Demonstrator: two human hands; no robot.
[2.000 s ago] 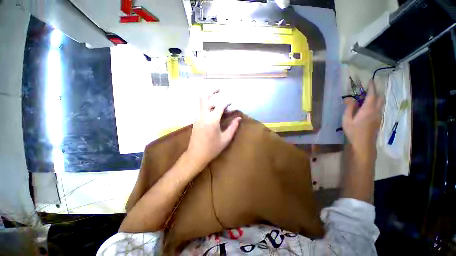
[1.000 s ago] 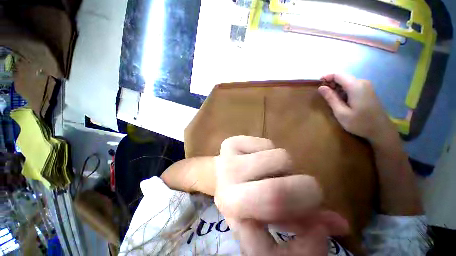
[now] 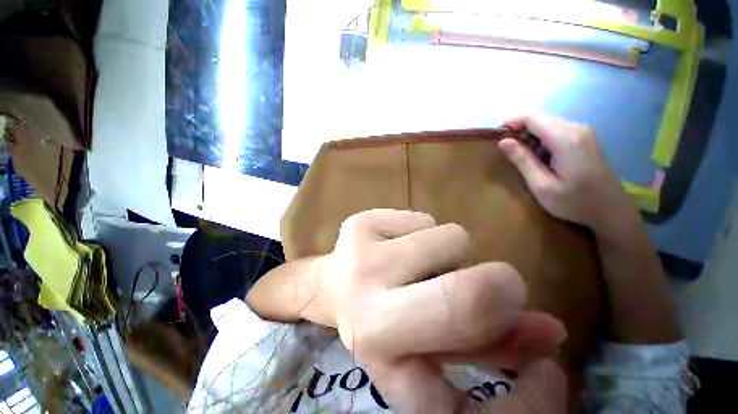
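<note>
The tan-brown panel (image 3: 477,194) covers my lap, with a seam line down from its top edge. A darker reddish-brown band (image 3: 368,143) runs along that top edge. My right hand (image 3: 566,166) pinches the panel's top right corner. Something small and dark shows between its fingers, too unclear to name. My left hand (image 3: 429,295) is large and close to the camera, above the panel, with its fingers curled in. Its fingertips are turned away or blurred, so whether it holds anything cannot be told.
The yellow-edged template (image 3: 680,97) lies on the machine bed beyond the panel, at the upper right. A shiny dark metal plate (image 3: 190,89) is at the upper left. Yellow stacked pieces (image 3: 61,263) and brown material (image 3: 48,73) are at the far left.
The right hand has come from the tool at the right table to the panel's corner. The left hand has left the edge and risen close to the camera. The view has turned left.
</note>
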